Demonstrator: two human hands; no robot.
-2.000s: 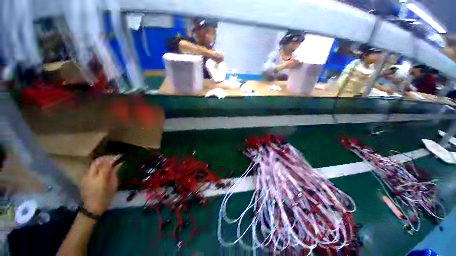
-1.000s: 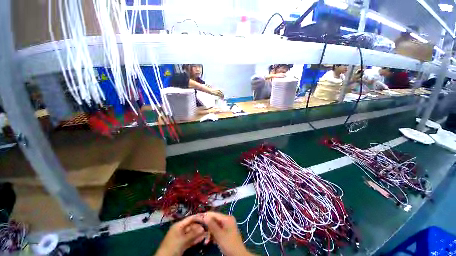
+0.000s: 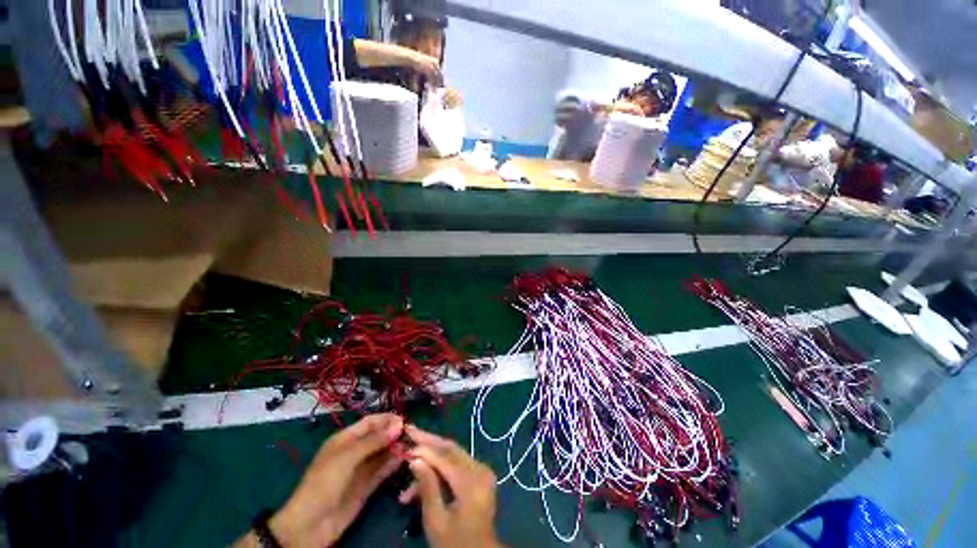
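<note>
My left hand (image 3: 341, 476) and my right hand (image 3: 455, 487) meet at the lower middle, fingertips close together. Between them they hold a short red lead (image 3: 403, 447) with dark ends; the fingers hide most of it. The tangled pile of red leads (image 3: 375, 359) with black ends lies just beyond my hands. The large bundle of white and red harnesses (image 3: 611, 396) lies to the right, its white loops spread toward me.
A smaller harness bundle (image 3: 803, 364) lies farther right. Leads (image 3: 257, 64) hang overhead at left. Cardboard (image 3: 118, 268) and a metal post (image 3: 64, 310) stand left, with a white ring (image 3: 35, 441) below. People sit across the bench. A blue stool (image 3: 862, 524) is lower right.
Two seconds ago my left hand was at the cardboard; since one second ago it is together with my right hand. The view has shifted, and both hands still work on the small piece.
</note>
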